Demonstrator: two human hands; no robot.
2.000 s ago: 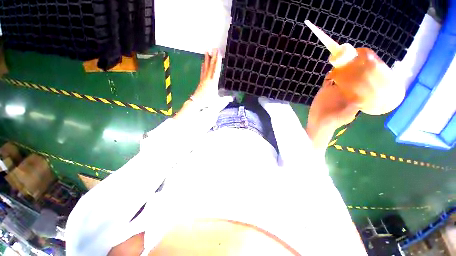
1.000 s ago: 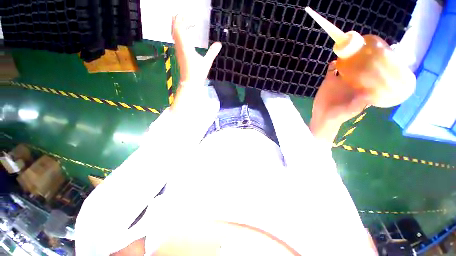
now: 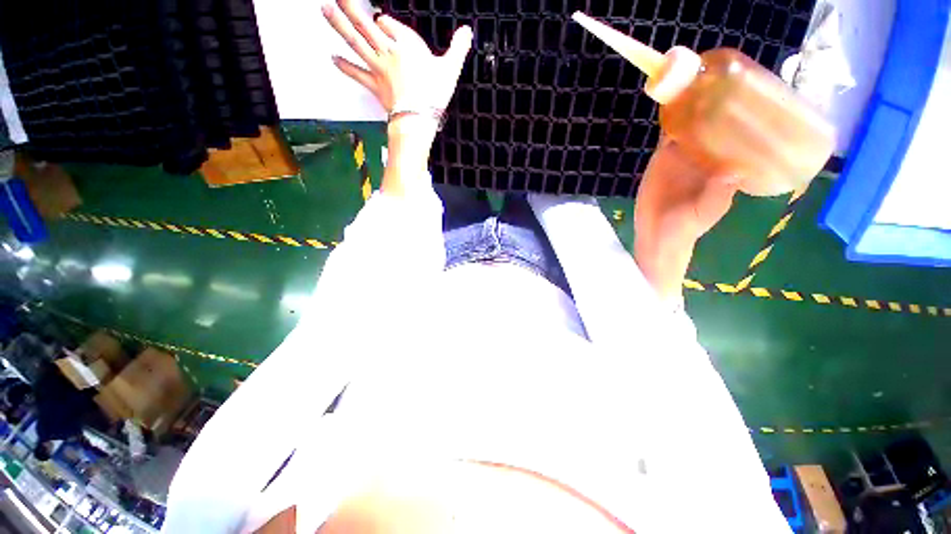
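A squeeze bottle [image 3: 746, 120] with amber body and a long pale cone nozzle is held in my right hand [image 3: 683, 198], over the right part of the black grid tray [image 3: 542, 130]. The bottle lies tilted, its nozzle pointing up and left over the cells. My right fingers are mostly hidden behind the bottle. My left hand [image 3: 401, 63] is empty with its fingers spread, over the edge between the white surface [image 3: 302, 63] and the tray. Small glints show in the tray cells near its thumb.
Stacked black trays [image 3: 125, 83] stand at the left. A blue bin [image 3: 886, 156] with a white inside is at the right. A small pale item [image 3: 824, 57] lies between tray and bin. Cartons [image 3: 151, 388] stand on the green floor at lower left, with yellow-black tape around.
My left hand has moved up and its fingers have spread. The bottle, still in my right hand, has moved a little left and turned. The view has shifted slightly.
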